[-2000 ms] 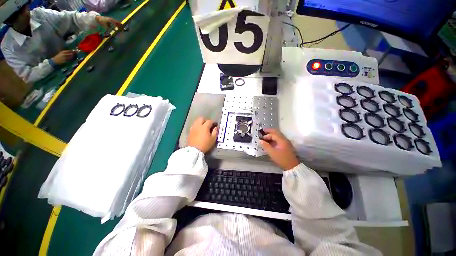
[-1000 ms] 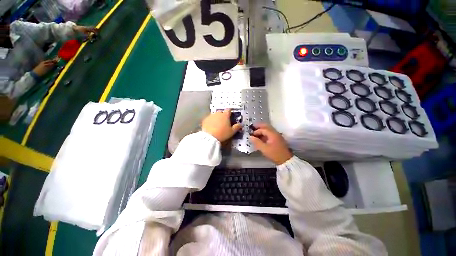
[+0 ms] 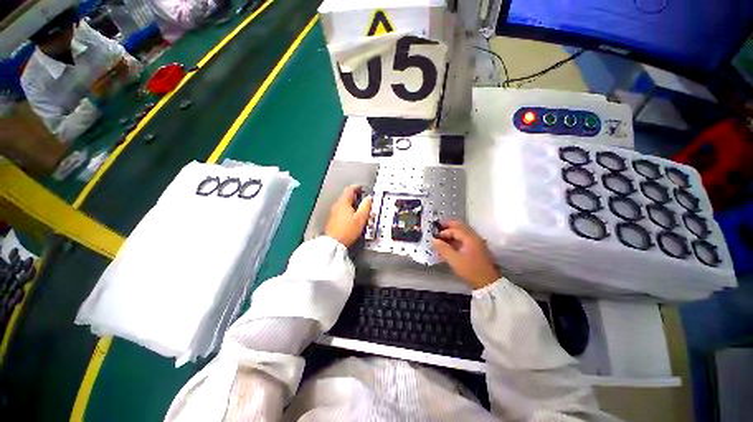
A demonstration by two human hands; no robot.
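Observation:
The black fixture [image 3: 407, 219] sits at the centre of the perforated metal plate [image 3: 446, 183]. Whether a ring lies in its seat I cannot tell. My left hand [image 3: 349, 218] is just left of the fixture, fingers curled on something small and dark at the fingertips. My right hand [image 3: 464, 250] is right of the fixture, its fingertips on a small dark piece [image 3: 437, 227] at the plate. The right tray stack [image 3: 545, 216] holds rows of black rings [image 3: 625, 207]. The left tray stack [image 3: 165, 255] holds three black rings [image 3: 229, 187].
The machine head marked 05 [image 3: 388, 70] stands behind the plate. A keyboard [image 3: 413, 321] and mouse [image 3: 570, 324] lie in front. A button panel [image 3: 556, 121] with one red light is at the back right. A person [image 3: 70, 74] sits across the green belt [image 3: 272, 107].
My left hand moved onto the fixture one second ago and is now back to its left, uncovering it. My right hand stays at the fixture's right side. The camera view has shifted.

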